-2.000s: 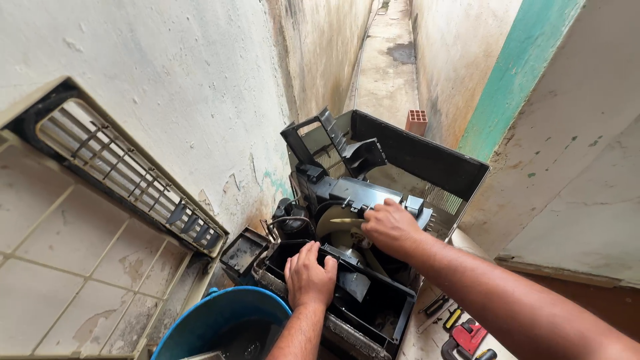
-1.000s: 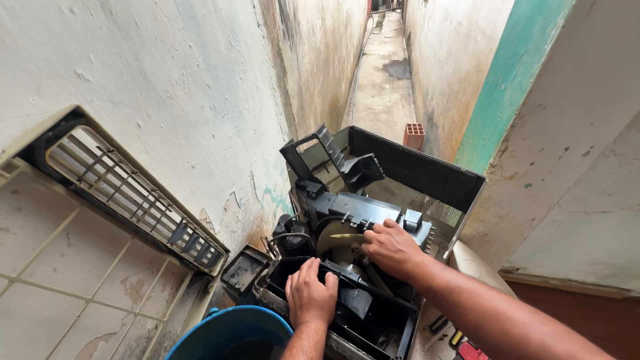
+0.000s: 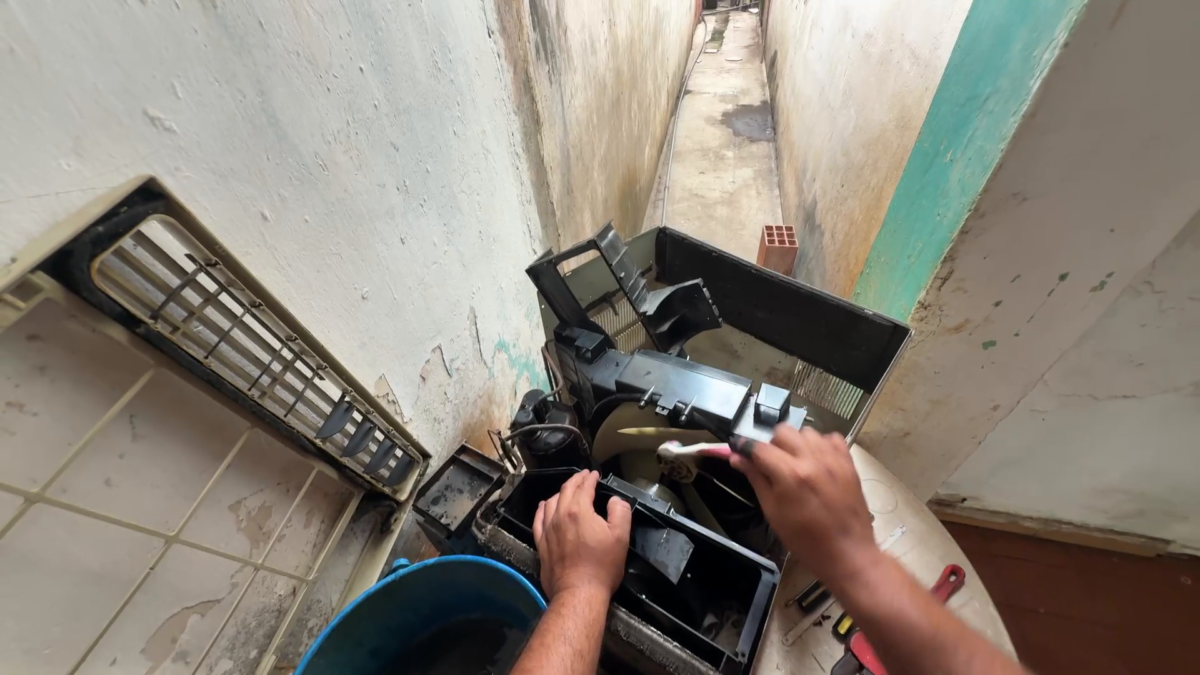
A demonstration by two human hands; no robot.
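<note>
My right hand (image 3: 811, 492) holds a pink and white toothbrush (image 3: 689, 451) by its handle, its head over the fan (image 3: 647, 441) of an opened window air conditioner. My left hand (image 3: 583, 534) rests on the rim of the unit's black plastic housing (image 3: 750, 553), fingers spread over the edge. Behind the fan lies a black plastic cover (image 3: 684, 380). The compressor (image 3: 553, 436) with bent tubing sits left of the fan. Part of the fan is hidden by the housing and my right hand.
A blue bucket (image 3: 347, 623) holds dark liquid at lower left. A louvred front grille (image 3: 253, 337) leans by the tiles. The empty outer case (image 3: 787, 309) stands behind, near a hollow brick (image 3: 778, 248). Tools, one a red-handled wrench (image 3: 947, 583), lie on the round tabletop (image 3: 900, 497).
My right hand has lifted off the area by the fan and cover, and the toothbrush now shows plainly. My left hand stays on the housing.
</note>
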